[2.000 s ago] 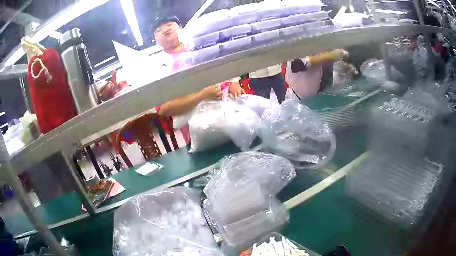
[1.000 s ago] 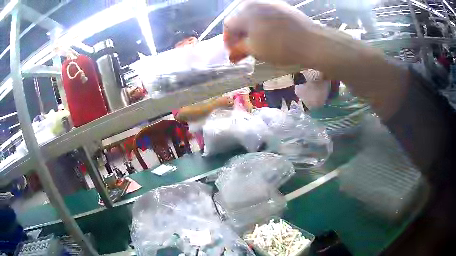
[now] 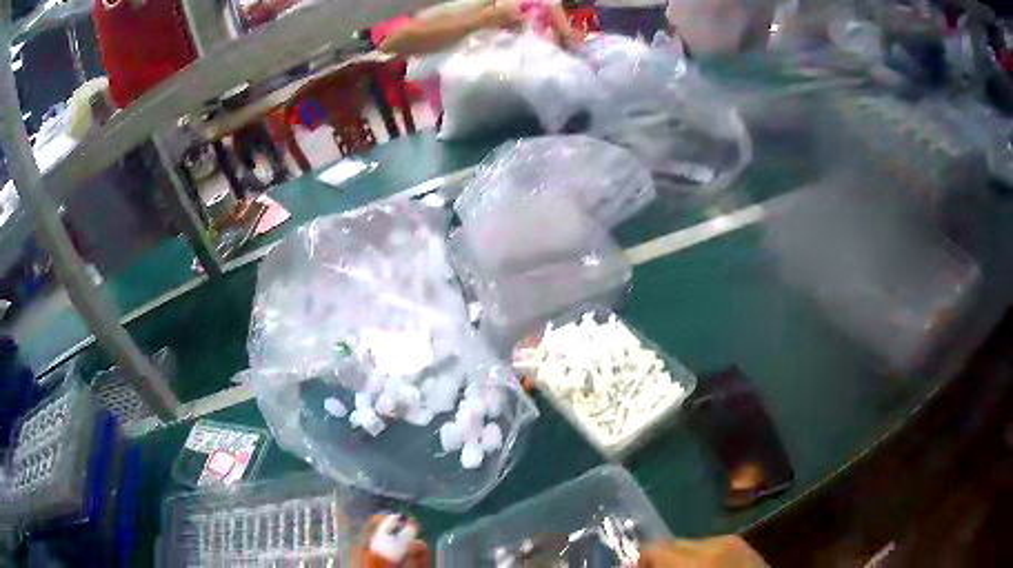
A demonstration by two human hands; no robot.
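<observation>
My left hand (image 3: 391, 541) is at the bottom edge, mostly cut off. Its orange-covered fingertips are closed around a white cap (image 3: 391, 537). My right hand (image 3: 705, 553) is also cut off by the bottom edge, at the right side of the clear rod tub (image 3: 622, 484); its fingertips are hidden or blurred. Silver and white rods (image 3: 600, 539) lie in that tub. A second clear tub heaped with off-white sleeves (image 3: 609, 383) stands behind it. A large open clear bag (image 3: 333, 277) holds loose white caps (image 3: 472, 430).
A blister tray (image 3: 261, 527) lies left of my left hand, with a small labelled box (image 3: 220, 453) behind it. Blue-edged trays (image 3: 50, 455) stand far left. A black phone (image 3: 742, 438) lies right of the tubs. Empty clear trays (image 3: 544, 266) sit behind. A person's arm (image 3: 455, 24) reaches in beyond.
The view has tilted down to the bench. My right arm, raised across the shelf a second ago, is now down at the rod tub. My left hand has come into view with a white cap.
</observation>
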